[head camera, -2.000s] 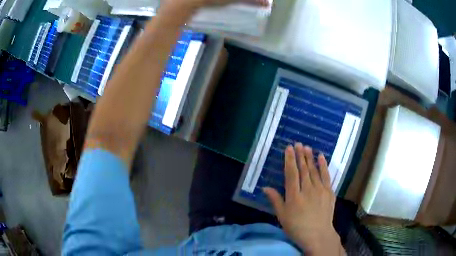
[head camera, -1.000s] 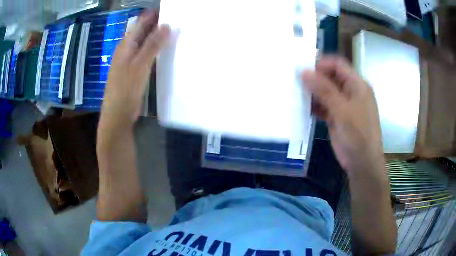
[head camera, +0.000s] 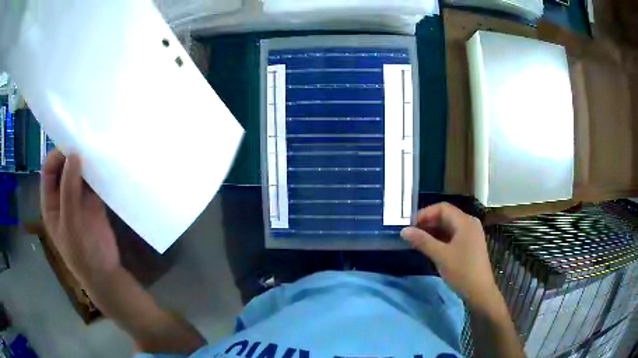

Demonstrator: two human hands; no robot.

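A blue cell array (head camera: 334,140) with thin pale lines across and a white strip down each long side lies before me on a clear greyish sheet. My left hand (head camera: 77,217) holds a white backing sheet (head camera: 133,112) by its edge, raised and tilted at the left, away from the array. Two small dark marks show on the sheet. My right hand (head camera: 448,241) is at the near right corner of the layup, thumb and forefinger close together at the edge. Whether they pinch it is hard to tell.
A pale block (head camera: 525,119) stands in an open brown carton (head camera: 601,133) at the right. A wire rack (head camera: 573,259) with white panels is at the lower right. White sheet stacks (head camera: 350,10) lie along the far side. A torn brown carton (head camera: 66,273) is on the floor at left.
The white sheet has moved from above the array to the left in my left hand, uncovering the array. My right hand has let go of the sheet and come down to the layup's near right corner.
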